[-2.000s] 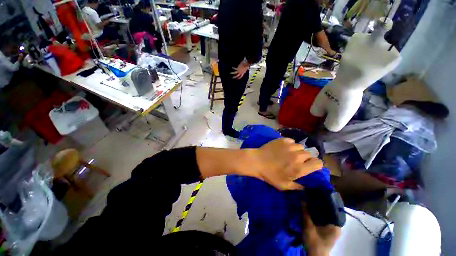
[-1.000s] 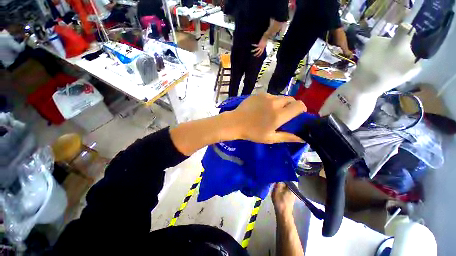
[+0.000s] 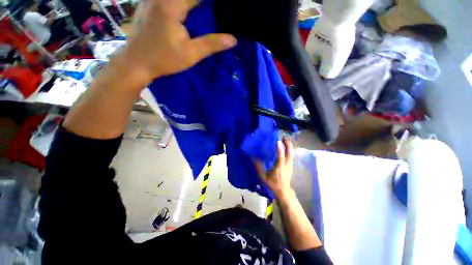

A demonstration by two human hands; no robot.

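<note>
A royal blue work jacket hangs from a broad black hanger, whose one arm and thin bar stick out to the right. A grey reflective strip and small white lettering show on its front. My left hand is large at the upper left, over the jacket's shoulder, thumb spread; its fingers are partly cut off by the top edge, so its grip is unclear. My right hand is lower, at the jacket's right edge, with blue cloth between thumb and fingers.
A white pressing table with a padded white rounded board stands at the right. A white dress form and piled garments are behind. A sewing table is at the left, yellow-black tape on the floor.
The hanger and jacket have risen and come closer to the camera. My left hand has moved up and left, its thumb now spread. My right hand has risen to the jacket's edge.
</note>
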